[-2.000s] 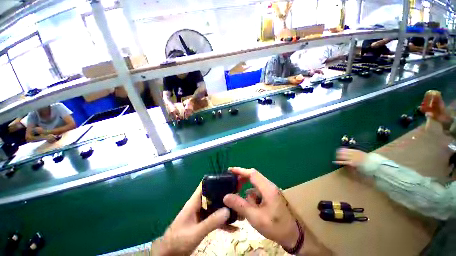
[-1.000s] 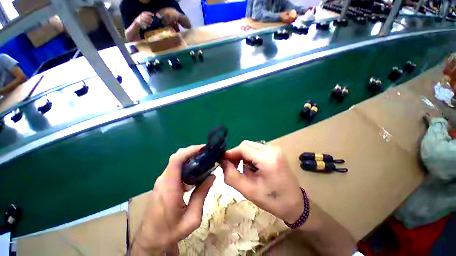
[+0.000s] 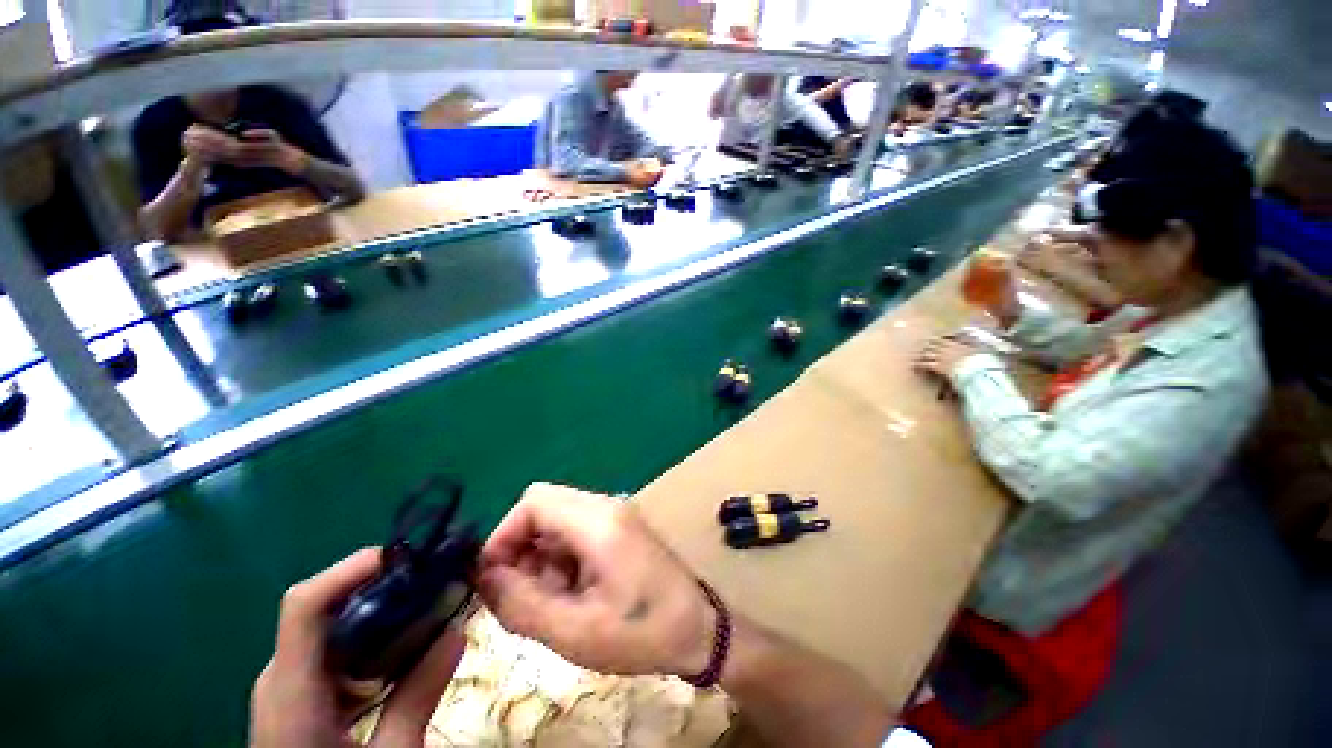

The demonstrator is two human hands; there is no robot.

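Observation:
A glossy black corded unit with thin black loops at its upper end is held above the green conveyor's near edge. My left hand grips its body from the left and below. My right hand, with a beaded bracelet, is at the unit's right side with fingers curled; whether the fingertips pinch part of it is hidden. Pale slips lie in a heap below my hands. Two slim black pieces with yellow bands and end loops lie side by side on the cardboard cover to the right.
The green conveyor belt runs from lower left to upper right, carrying spaced black units. A cardboard bench cover lies along its near side. A person sits at the right. Others sit across the belt, one behind an open box.
The view has swung right, so my hands and the unit appear lower and further left. The seated person at the right has come into fuller view. The unit is still in my left hand.

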